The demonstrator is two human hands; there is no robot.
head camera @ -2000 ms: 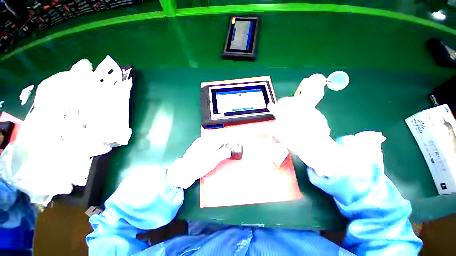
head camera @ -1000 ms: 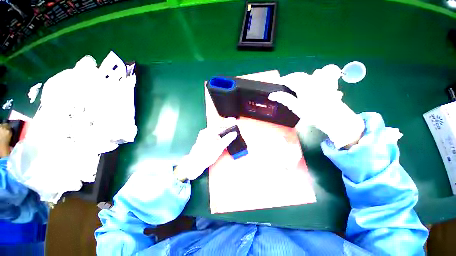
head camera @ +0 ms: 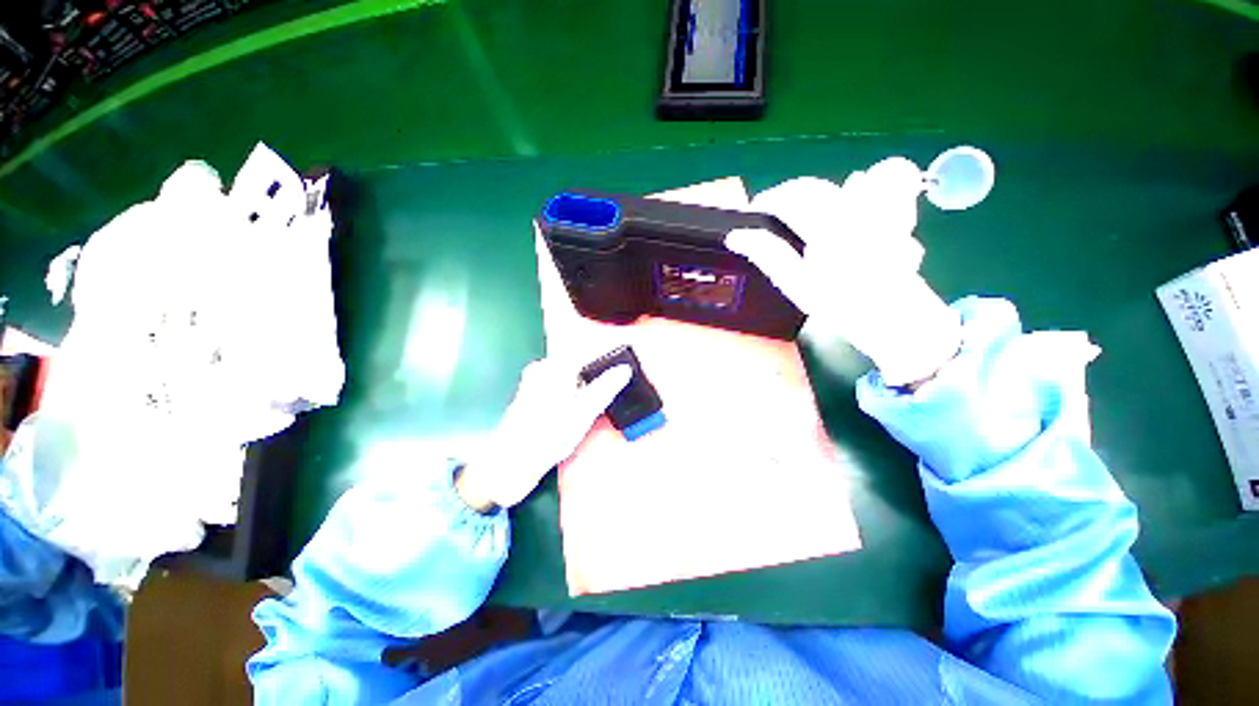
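Observation:
The black diagnostic tablet [head camera: 628, 269] is tilted up over the work mat [head camera: 704, 497], its dark label facing me and its blue-lined oval slot at the upper left. My gloved right hand [head camera: 849, 283] grips its right end. My gloved left hand [head camera: 545, 421] holds the small black VCI dongle [head camera: 624, 392] below the tablet, its blue connector end pointing down and right. The mat looks glared white with pinkish edges. Glare hides finger detail, and I cannot tell whether a cloth is in my right hand.
A white bottle [head camera: 891, 193] with its round lid [head camera: 960, 178] open stands behind my right hand. Another tablet [head camera: 713, 62] lies at the far edge. A heap of white plastic bags [head camera: 180, 345] lies left over a dark tray. A white carton [head camera: 1222, 366] is at right.
Since two seconds ago the tablet has gone from screen up to tilted, back label showing, gripped by my right hand. The dongle's blue end has come into view. Over the last second both hands barely moved.

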